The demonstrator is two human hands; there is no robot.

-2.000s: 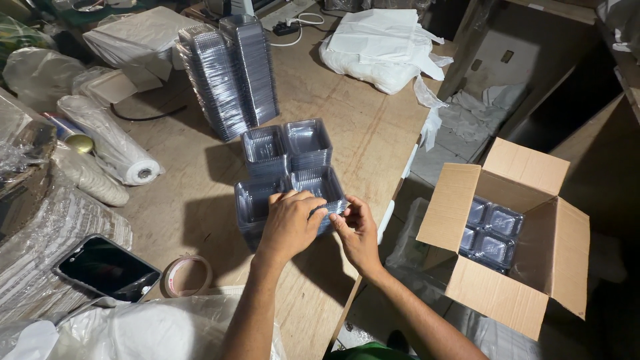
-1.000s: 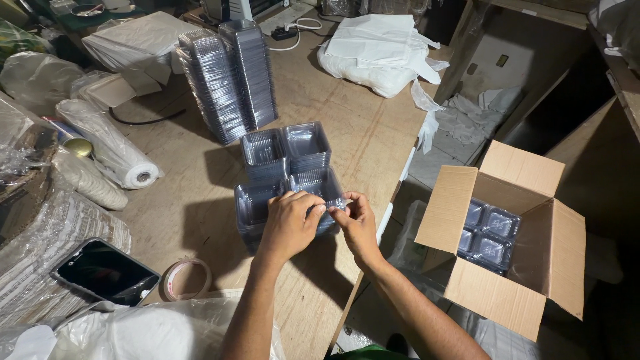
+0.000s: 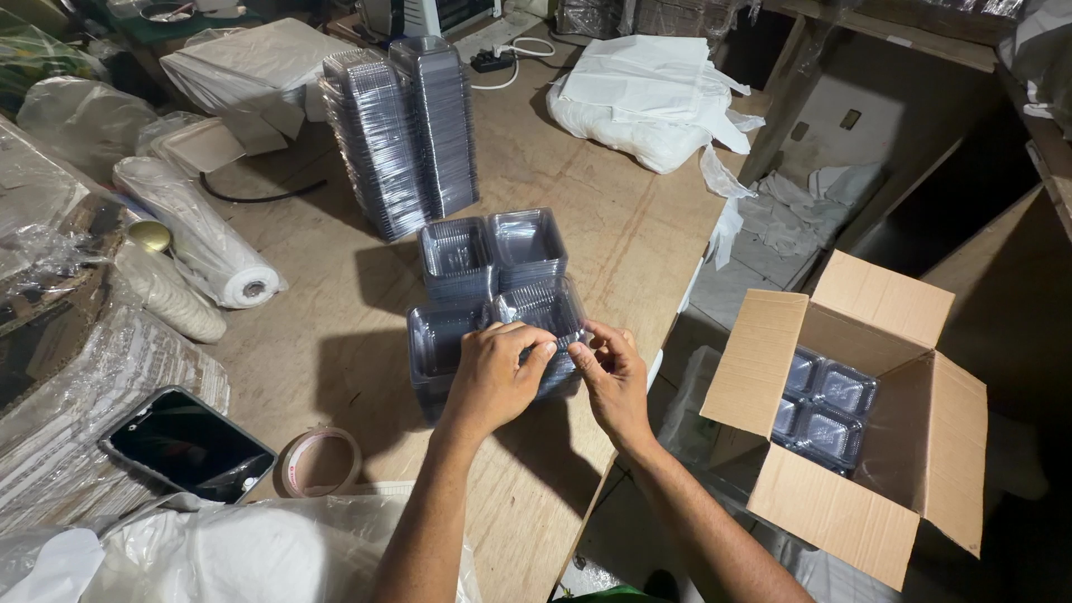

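Observation:
Four stacks of clear plastic containers stand together on the wooden table. My left hand (image 3: 502, 373) is at the near edge of the front right stack (image 3: 540, 308), its thumb and fingers pinched at the rim. On the right corner of that same stack, my right hand (image 3: 611, 377) pinches the rim with thumb and forefinger. Beside it is the front left stack (image 3: 444, 339); behind are the back left stack (image 3: 456, 251) and the back right stack (image 3: 528, 239). Whether either hand has parted a single container from the stack cannot be told.
Taller container stacks (image 3: 402, 134) stand behind. An open cardboard box (image 3: 888, 419) holding containers is right of the table (image 3: 636, 218). A tape roll (image 3: 321, 462), a tablet or phone (image 3: 188, 444) and a plastic film roll (image 3: 201, 234) lie left; white plastic bags (image 3: 649, 100) lie at the back.

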